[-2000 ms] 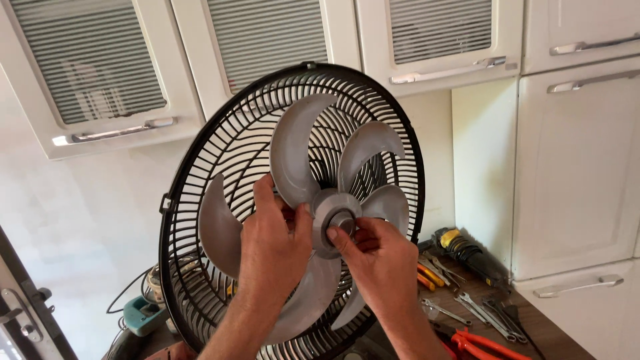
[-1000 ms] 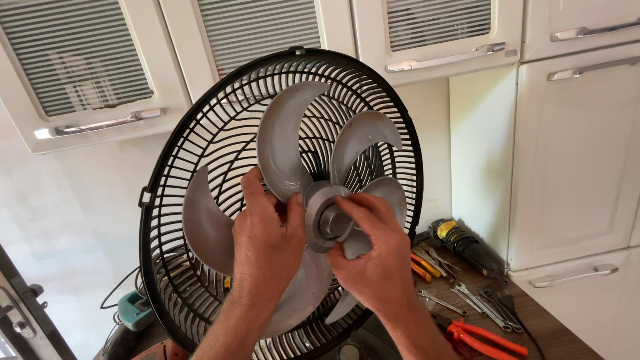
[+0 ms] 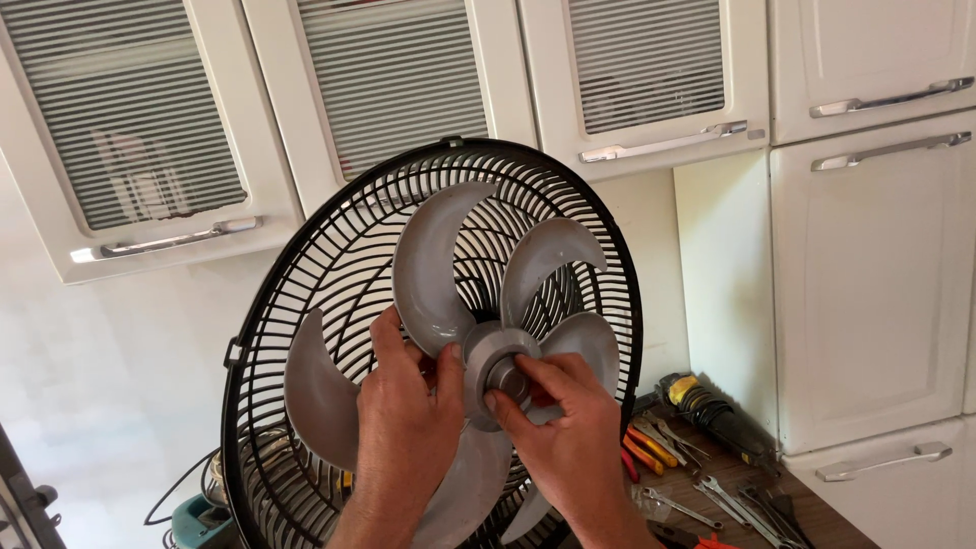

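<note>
A grey plastic fan blade assembly (image 3: 431, 274) sits in front of the round black rear grille (image 3: 248, 328) of a fan. My left hand (image 3: 412, 419) grips the root of the upper blade, its thumb on the front near the hub and its fingers behind the blade. At the hub, my right hand (image 3: 568, 435) pinches a round grey knob (image 3: 507, 380) between thumb and fingertips. The shaft behind the knob is hidden.
On the wooden counter (image 3: 820, 507) at the right lie orange-handled pliers (image 3: 648, 450), several wrenches (image 3: 740, 507) and a black and yellow corded power tool (image 3: 713, 415). A teal tool (image 3: 200, 524) is at the lower left. White cabinets (image 3: 640, 156) hang behind the grille.
My right thumb and fingers have shifted their hold around the knob at the hub. My left hand has stayed on the blade. The view has tilted up somewhat.
</note>
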